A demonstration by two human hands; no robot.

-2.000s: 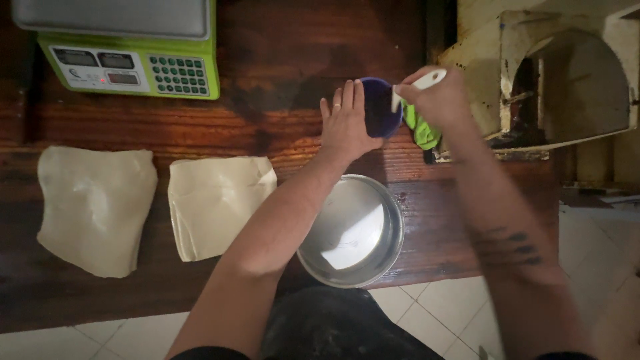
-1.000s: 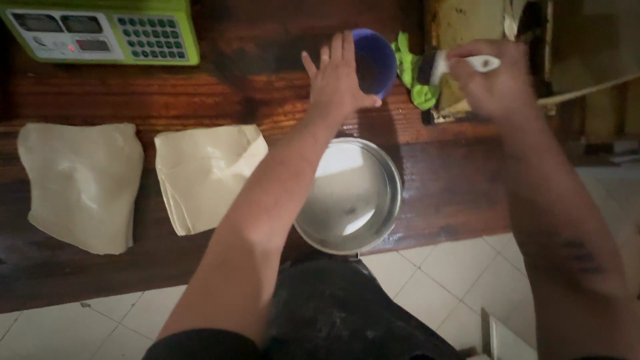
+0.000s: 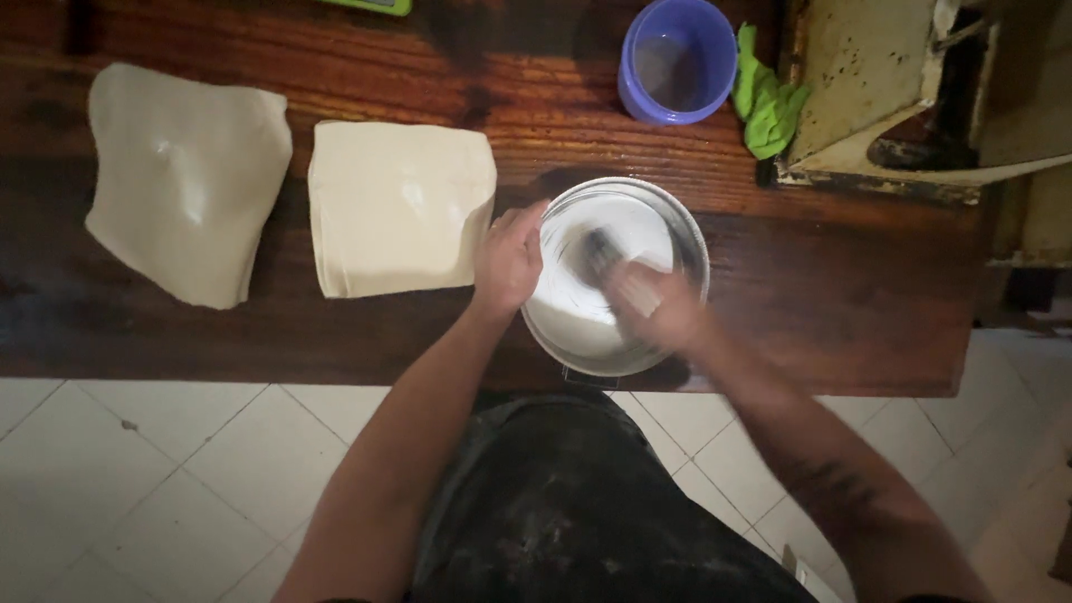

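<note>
A round metal pan (image 3: 620,356) stands near the table's front edge. My right hand (image 3: 657,306) is shut on a brush (image 3: 601,251), its dark bristles blurred against the inside of the pan. At the pan's left rim rests my left hand (image 3: 511,260), its fingertips on the edge. Just left of that hand lies a folded square sheet of dough (image 3: 394,209), and farther left a second slab of dough (image 3: 188,184). Behind the pan is a blue plastic cup (image 3: 636,99) with some liquid in it.
A crumpled green cloth (image 3: 766,109) lies right of the cup, against a worn, stained metal machine (image 3: 863,84). A green-edged device, the scale (image 3: 373,7), shows at the top edge. The wooden table (image 3: 821,318) ends in front of me above a tiled floor.
My left hand has let go of the blue cup and moved to the pan's rim. My right hand has brought the brush from beside the green cloth into the pan. The view has shifted.
</note>
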